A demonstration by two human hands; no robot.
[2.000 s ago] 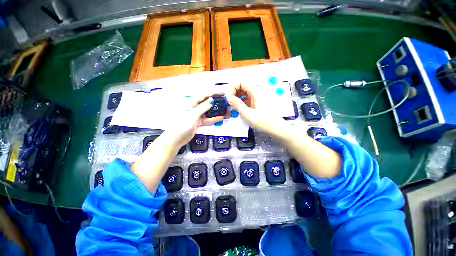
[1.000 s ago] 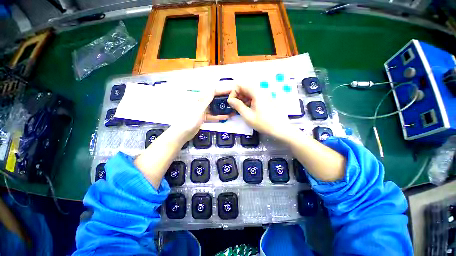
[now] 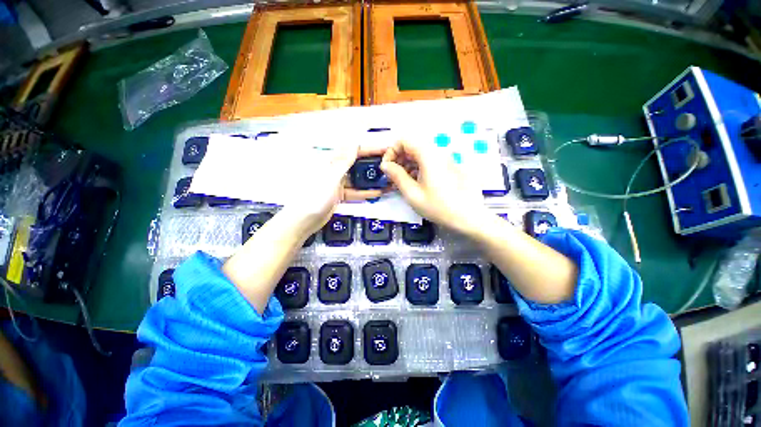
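Note:
My left hand holds a black device housing between its fingers, pale mark facing up, above the white liner sheets. My right hand has its thumb and fingertips pinched at the housing's right edge; whether they hold a film piece cannot be told. Several cyan stickers are on the white liner sheet right of my hands. Another white sheet lies to the left. Both lie over the clear blister tray, which holds rows of black housings.
Two orange-brown wooden frames stand behind the tray. A blue control box with a pale cable is at right. A crumpled plastic bag lies upper left. Dark bundled items are at left, and another tray is lower right.
The held housing now shows its face beside my pinched right fingertips; two seconds ago blue pieces showed at both hands' fingertips. The view has shifted slightly. Little differs from one second ago.

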